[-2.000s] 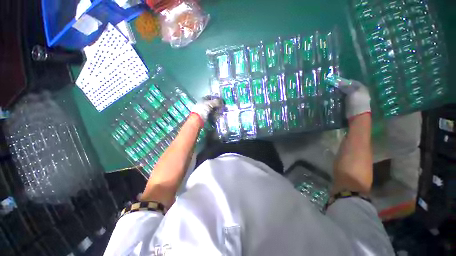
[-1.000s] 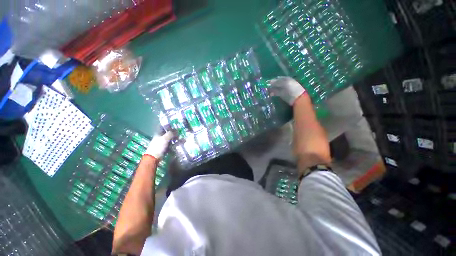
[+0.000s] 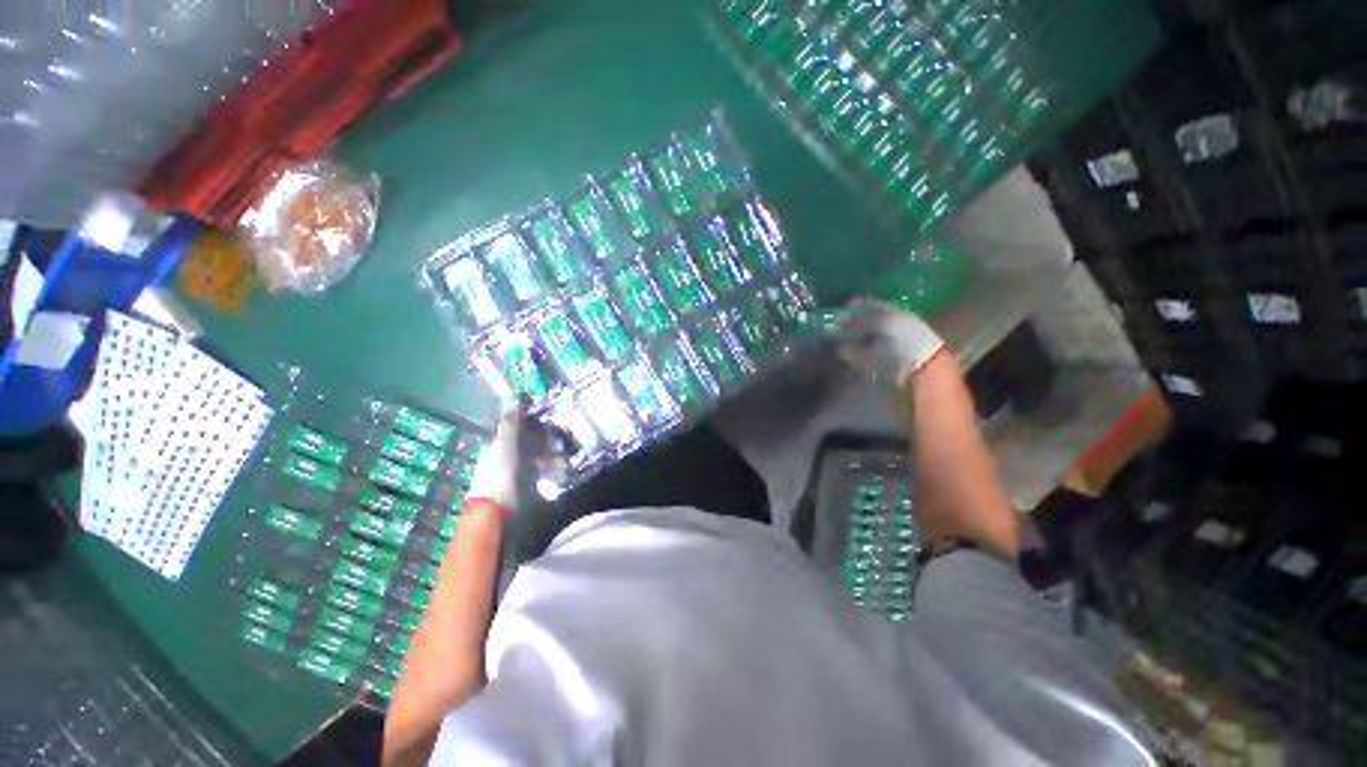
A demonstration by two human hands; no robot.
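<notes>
A clear blister tray [image 3: 622,292] with rows of green circuit boards lies tilted in front of me, over the green mat's near edge. My left hand [image 3: 510,453], in a white glove, holds its near left corner, with dark fingertips on the rim. My right hand [image 3: 895,342], gloved and blurred, is at its near right corner; whether the fingers grip it cannot be told. A second tray [image 3: 360,532] with boards lies to the left, some of its pockets without boards. Another filled tray or stack [image 3: 900,98] lies at the back right.
White dotted sheets [image 3: 168,435], a blue bin [image 3: 90,285], an orange item [image 3: 219,273] and a clear bag [image 3: 312,225] are at left. Red packs [image 3: 300,105] lie behind. Black crates [image 3: 1214,315] stand right. A tray with boards [image 3: 882,547] is below the bench edge.
The view has turned, shifting the bench in the picture. My right hand has moved from the middle tray's right side to its near right corner. My left hand stays at the near left corner.
</notes>
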